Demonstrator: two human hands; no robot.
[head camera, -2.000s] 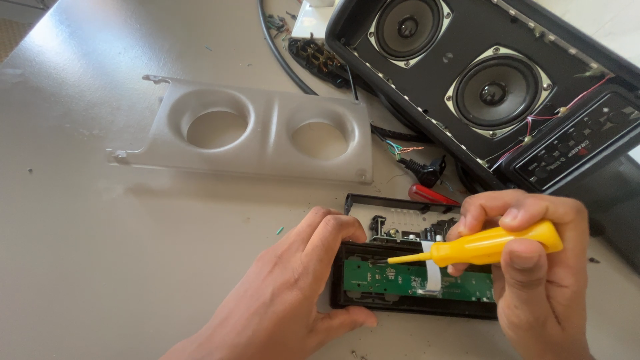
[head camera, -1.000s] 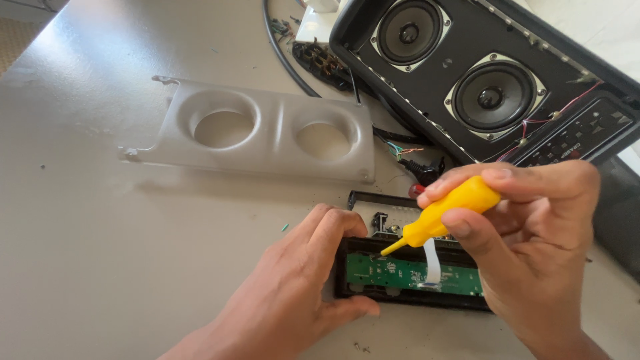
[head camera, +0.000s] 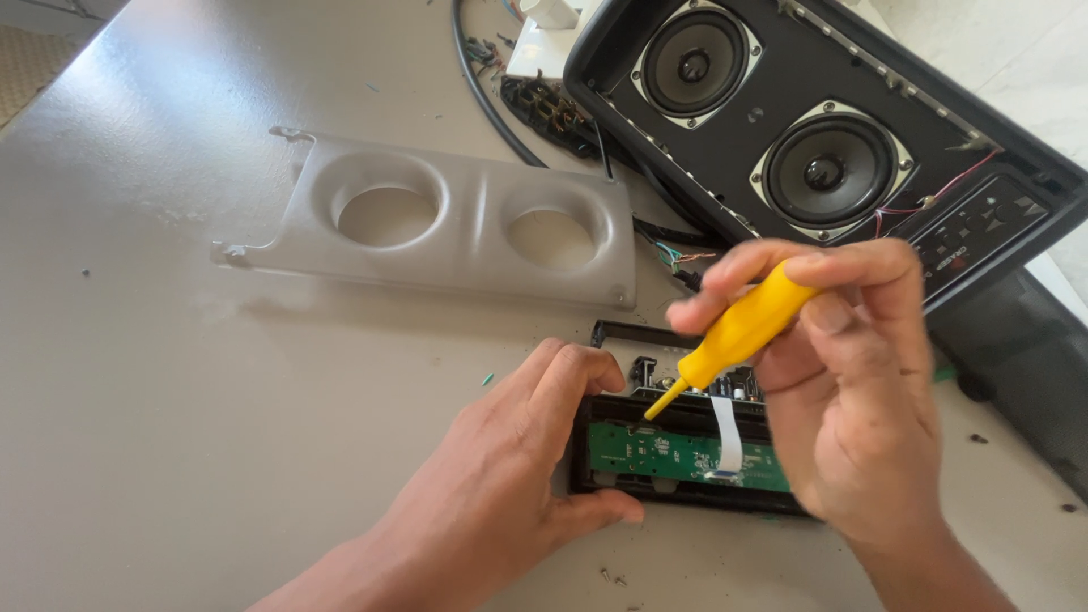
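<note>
My left hand (head camera: 518, 450) grips the left end of a black plastic housing (head camera: 697, 501), thumb on the near edge and fingers on the far one. Inside the housing lies a green circuit board (head camera: 680, 455), joined by a white ribbon cable (head camera: 728, 429) to a second board partly hidden behind. In my right hand (head camera: 850, 365) is a yellow-handled screwdriver (head camera: 748, 327), tilted, its shaft pointing down left at the upper left edge of the green board. Whether its tip touches a screw cannot be told. My right hand covers the right end of the housing.
A grey translucent plastic panel with two round openings (head camera: 476, 204) lies beyond my left hand. At the back right rests a black speaker cabinet (head camera: 748, 119) with two drivers. Black cable (head camera: 472, 85), stripped coloured wires (head camera: 671, 253) and small screws (head camera: 612, 578) lie on the table.
The screwdriver was held nearly level two seconds ago and now slants steeply, with my right hand higher around its handle. My left hand has kept its hold on the housing.
</note>
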